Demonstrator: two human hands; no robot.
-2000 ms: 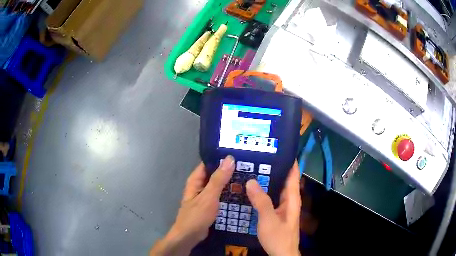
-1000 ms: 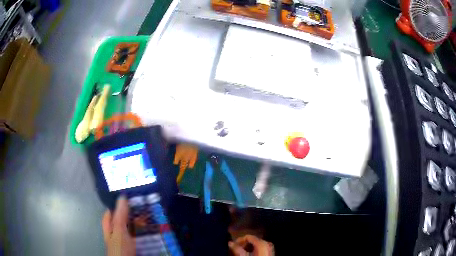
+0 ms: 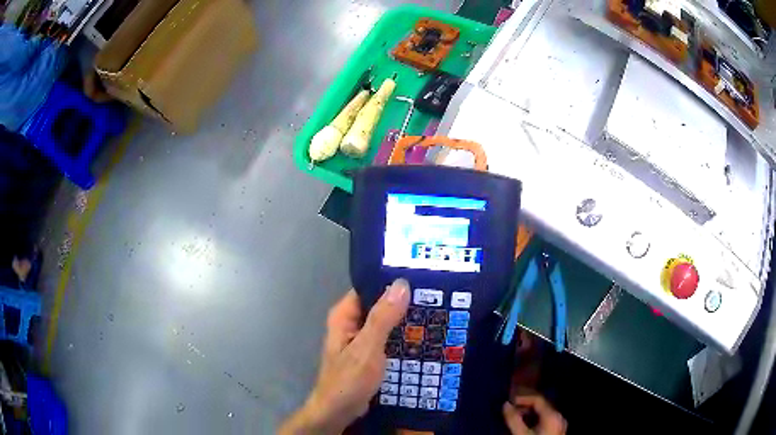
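A black teach pendant (image 3: 436, 285) with a lit screen, a keypad and an orange handle at its top stands out in the centre. My left hand (image 3: 362, 357) holds it from the left side, the thumb on the keys just under the screen. My right hand (image 3: 534, 416) is low at the bottom edge, beside the pendant's lower right. Its fingers are curled and partly cut off, and whether it holds anything cannot be told.
A green basket (image 3: 305, 153) with pale-handled tools (image 3: 368, 117) and an orange fixture (image 3: 427, 44) is behind the pendant. The machine table (image 3: 544, 161) with a red emergency stop (image 3: 681, 278) is at right. Blue-handled pliers (image 3: 557, 302) lie below it. A cardboard box (image 3: 183, 64) is on the floor.
The view swung right, then back left. My right hand has left the pendant's keys and is now low at its right. My left hand still holds the pendant.
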